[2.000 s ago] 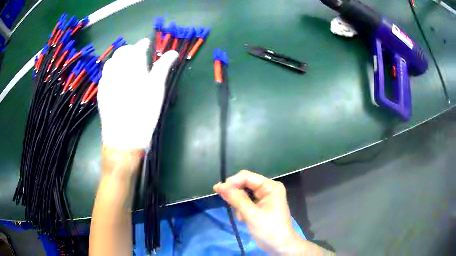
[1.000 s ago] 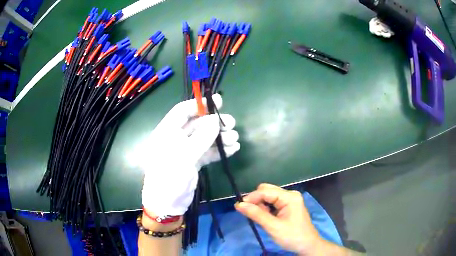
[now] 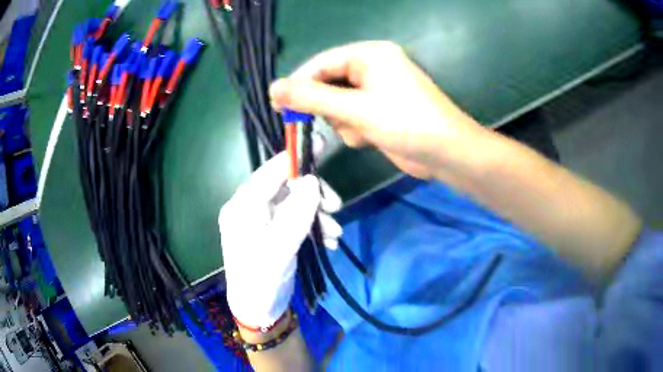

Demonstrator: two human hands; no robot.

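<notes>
My left hand [image 3: 272,232], in a white knit glove, is closed around a cable assembly just below its blue connector [image 3: 297,116]. The red section [image 3: 292,149] and a black one stand up out of the glove. The black lead [image 3: 407,328] curves down and right over the blue apron. My bare right hand [image 3: 363,94] is at the top of the blue connector, thumb and fingertips together there. The fingers hide most of the connector, and whether they grip it or a small piece cannot be told.
A large pile of cable assemblies [image 3: 127,189] with blue connectors lies on the green bench [image 3: 196,196] at left. A second bunch of black leads [image 3: 254,65] lies behind my hands. Blue bins [image 3: 65,320] sit below the bench edge at left.
My right hand has moved up from the lead's lower part to the blue connector. The lead's free end now curves right. The view has shifted; the snips and purple heat gun are out of view.
</notes>
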